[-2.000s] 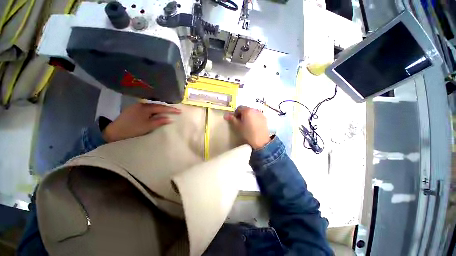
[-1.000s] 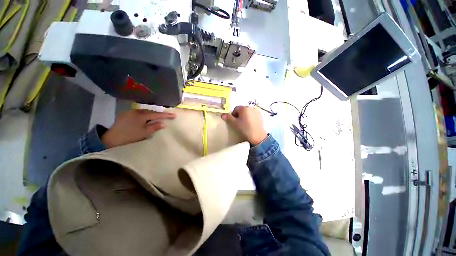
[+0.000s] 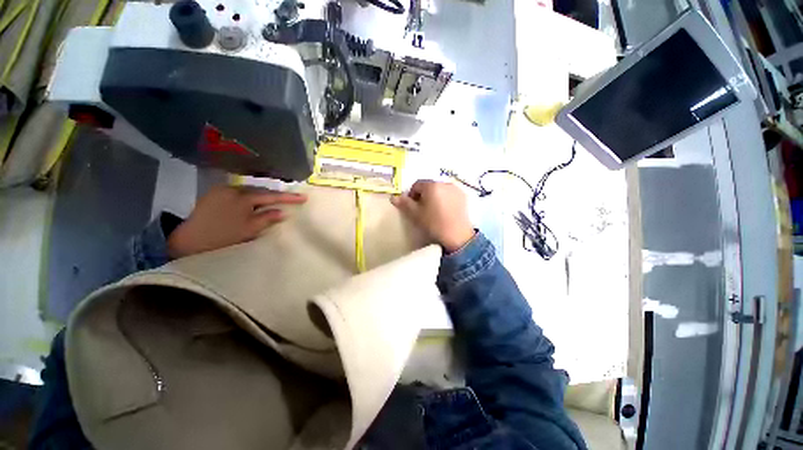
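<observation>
A beige workpiece (image 3: 299,255) lies on the table and over my lap, its near part open like a tube. A yellow bound seam (image 3: 359,230) runs up it to the yellow clamp frame (image 3: 359,165), which lies at the cloth's far edge. My left hand (image 3: 231,220) lies flat on the cloth, left of the seam, fingers apart. My right hand (image 3: 438,213) pinches the cloth's edge right of the seam, near the frame's lower right corner. A dark line with a small metal end (image 3: 159,384) shows inside the tube.
The sewing machine head (image 3: 207,110) stands at the upper left, close beyond my left hand. A control screen (image 3: 653,90) is at the upper right. Thin black cables (image 3: 535,235) lie on the table right of my right hand. Beige pieces with yellow edges (image 3: 35,114) hang at the far left.
The whole view shifts slightly between frames. The near opening of the cloth changes shape a little. Both hands keep about the same place on the cloth.
</observation>
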